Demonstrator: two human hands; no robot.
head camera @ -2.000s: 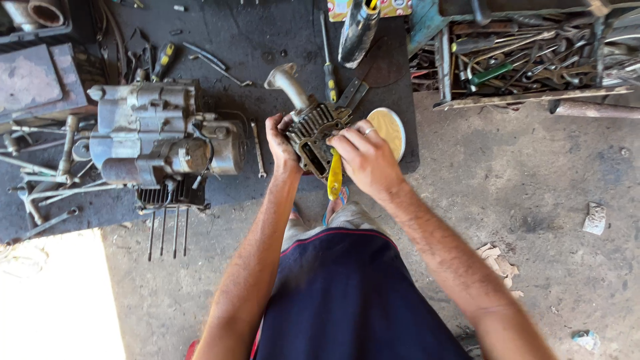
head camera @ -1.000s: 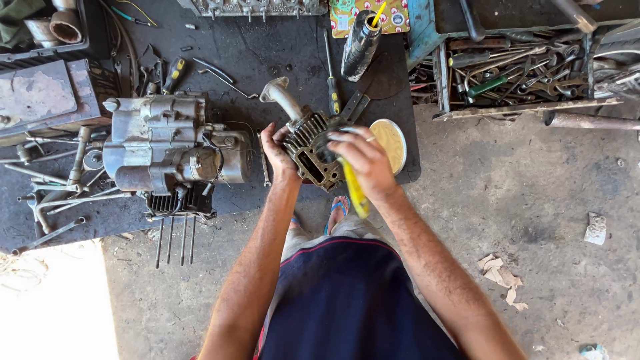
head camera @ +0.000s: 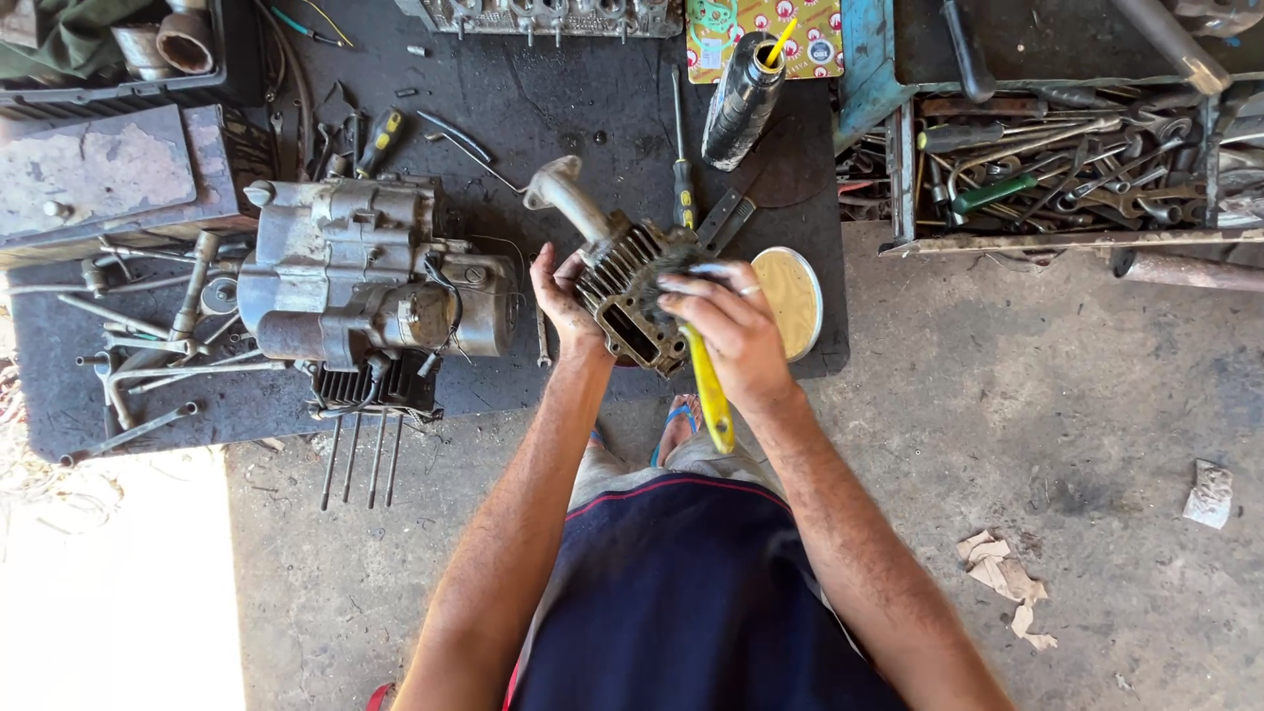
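A finned metal cylinder head (head camera: 632, 306) with a pale intake pipe (head camera: 573, 202) attached is in my left hand (head camera: 573, 306), gripped at its left side over the bench edge. My right hand (head camera: 731, 331) holds a brush by its yellow handle (head camera: 711, 390), which points down toward me; the dark, blurred bristles lie against the upper right of the cylinder head. Right of that hand sits a round tub (head camera: 788, 304) with tan contents. To the left, a motorcycle engine (head camera: 365, 276) rests on the bench, its studs pointing toward me.
Wrenches (head camera: 188, 341) lie left of the engine. Behind the cylinder head are a screwdriver (head camera: 682, 168), a black-wrapped bottle (head camera: 741, 104) and a utility knife (head camera: 726, 222). A metal tool tray (head camera: 1057, 242) stands at right. Torn cardboard (head camera: 1002, 578) lies on the concrete floor.
The brush and my right hand have shifted over the cylinder head, and the handle's angle has changed. My left hand keeps its hold. The view has moved slightly.
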